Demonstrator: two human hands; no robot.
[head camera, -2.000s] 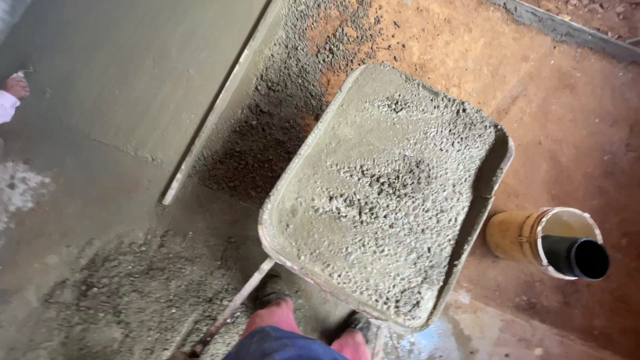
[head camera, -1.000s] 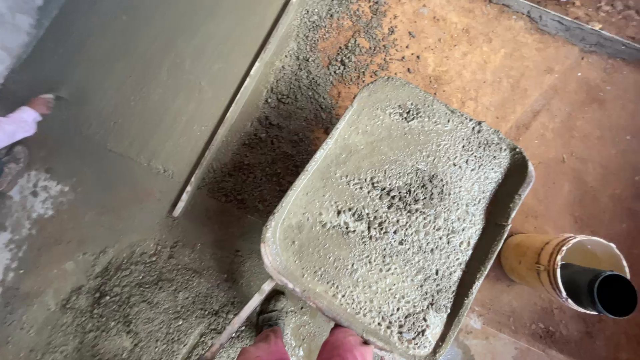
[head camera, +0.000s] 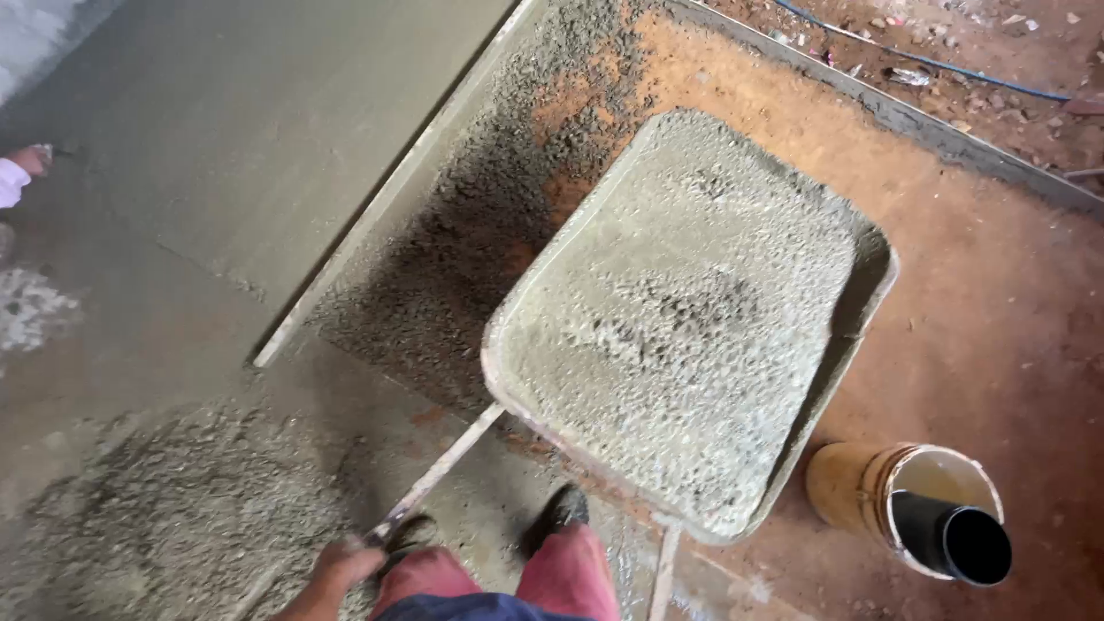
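A wheelbarrow (head camera: 496, 371) filled with wet, pebbly concrete (head camera: 690, 310) stands in the middle of the view. Its left handle (head camera: 448, 457) runs down toward my legs, and my left hand (head camera: 345, 561) is closed around its grip end at the bottom. The right handle (head camera: 664, 569) leaves the frame at the bottom edge, and my right hand is not in view. My feet are behind the tray, between the two handles.
A yellowish bucket (head camera: 845, 487) with a black pipe (head camera: 975, 543) stands at right. Left are a straight form edge (head camera: 388, 185), smooth wet concrete (head camera: 259, 103) and a rough concrete pile (head camera: 172, 517). Another person's hand (head camera: 33, 159) is at far left. A form board (head camera: 914, 129) crosses upper right.
My left hand has come into view on the left handle. More of the handles now shows below the tray. The view has shifted somewhat.
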